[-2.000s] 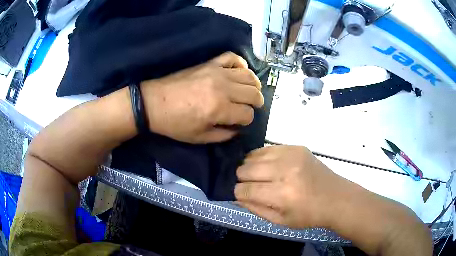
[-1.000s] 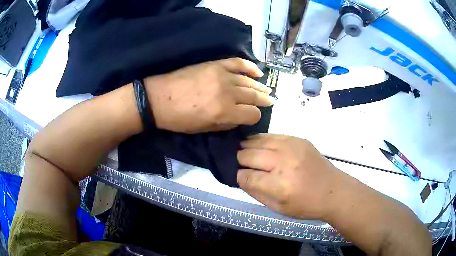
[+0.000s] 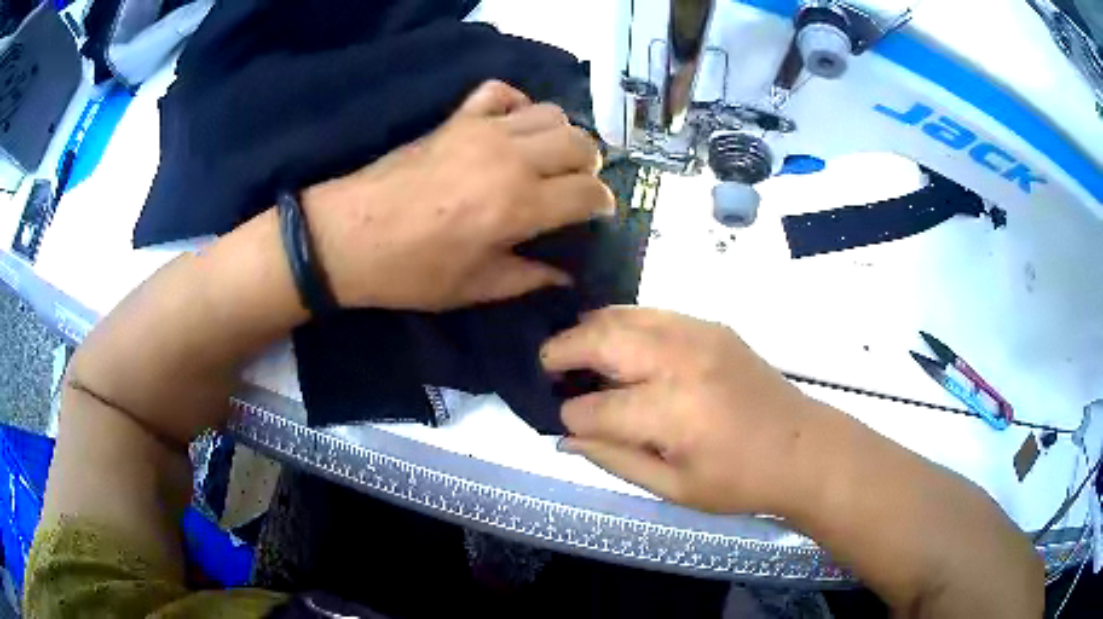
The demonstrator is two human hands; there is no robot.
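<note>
A large black garment piece lies on the white table, left of and below the needle. Its right edge lies by the presser foot. My left hand lies on the fabric just left of the foot, fingers bent, thumb apart; the fingertips press on the cloth. My right hand pinches the fabric's lower right edge between thumb and fingers, near the table's front. A small pale overlocked edge shows under the black fabric. The cloth under both hands is hidden.
The white sewing machine head stands at the upper right, with a thread tension dial. A curved black strip lies under its arm. Red and blue thread snips lie at right. A measuring tape strip runs along the front edge.
The black fabric near the foot has moved up towards the needle. My left hand has shifted left and up, its thumb now spread. My right hand has moved slightly up and left with the edge.
</note>
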